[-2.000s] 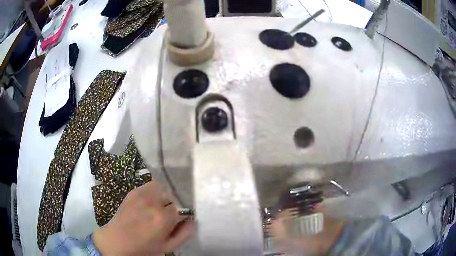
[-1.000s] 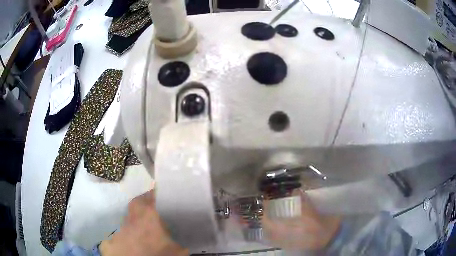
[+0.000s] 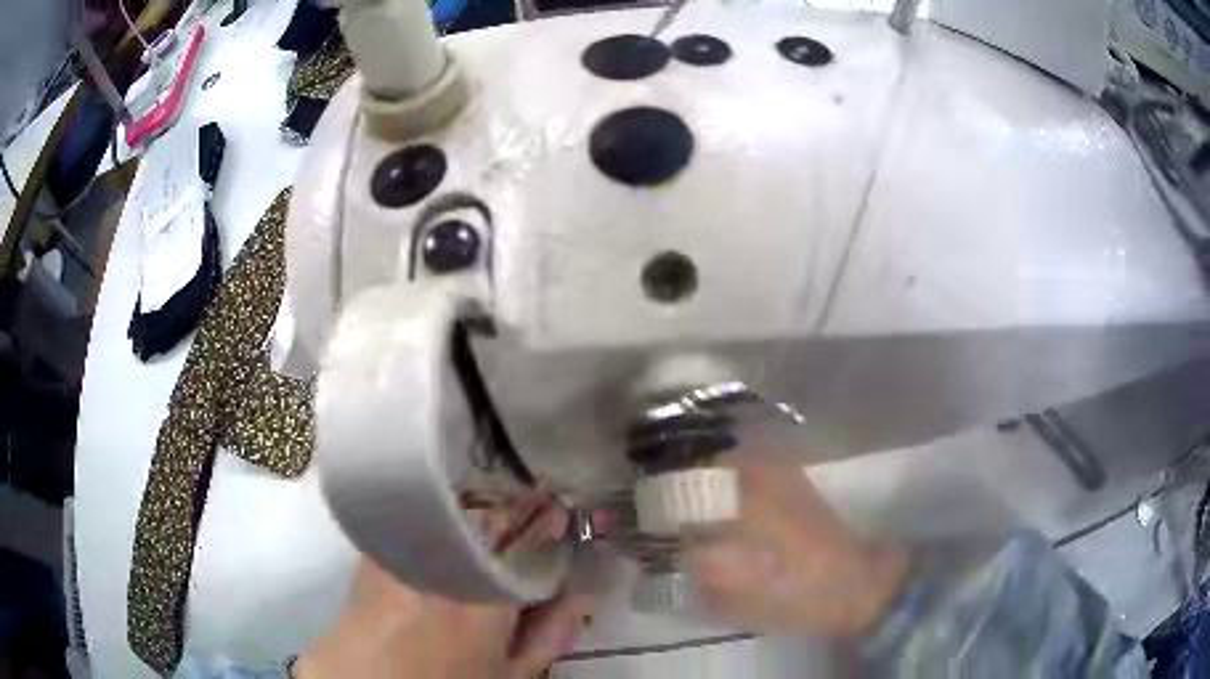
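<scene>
The white sewing machine head fills the middle of the view. My left hand is low at centre left, partly behind the curved white guard, its fingertips near the needle area. My right hand is blurred, behind and right of the tension assembly with its ribbed white knob. The fingers of both hands are close together and partly hidden, so what they hold cannot be made out. A speckled patterned piece lies left of the machine, touching a long patterned strip.
A black bundle with a white label lies on the left table. A pink-red item is at the far left edge. A patterned and black stack is behind the head. A dark narrow metal tool lies to the right.
The view has shifted, so the machine head sits further left and higher. The small patterned pieces at left have moved, and fewer show beside the hand. Both hands remain at the needle area.
</scene>
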